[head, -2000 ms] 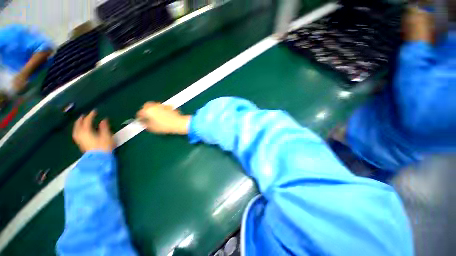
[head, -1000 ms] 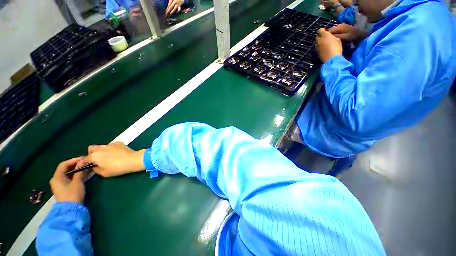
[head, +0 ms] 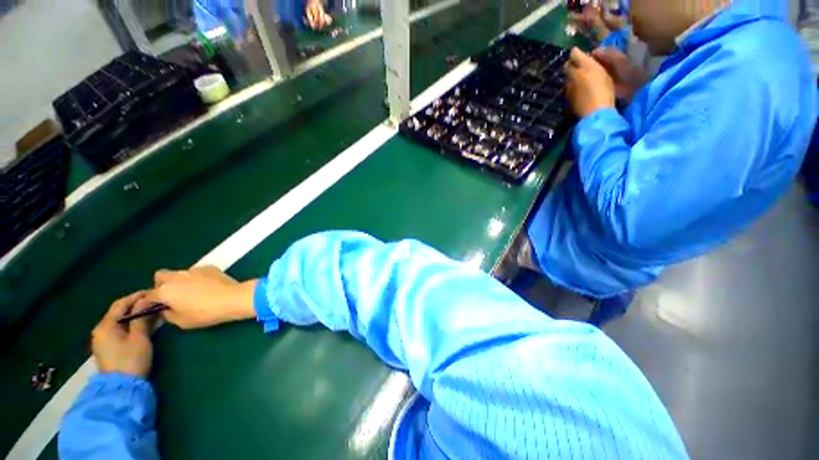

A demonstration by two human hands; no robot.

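Observation:
My right hand [head: 202, 296] is at the lower left, over the white edge strip [head: 301, 199], with its fingertips closed on a slim black tool [head: 144, 313]. The tool points left towards my left hand [head: 124, 340]. My left hand is just beside it, fingers bent and fingertips close to or touching the right fingers. Any small part between the left fingertips is hidden or too small to tell.
A small part [head: 42, 377] lies on the green conveyor belt [head: 171, 216]. A black pocketed tray [head: 485, 130] with shiny parts lies before a seated person [head: 709, 153] at right. A metal post [head: 396, 63] stands beside it. Stacked black trays [head: 126, 108] and a white cup [head: 211, 87] are across the belt.
Two seconds ago my hands were apart; one second ago they were together with the tool. Since then they have barely moved. The small parts on the belt have shifted towards the lower left.

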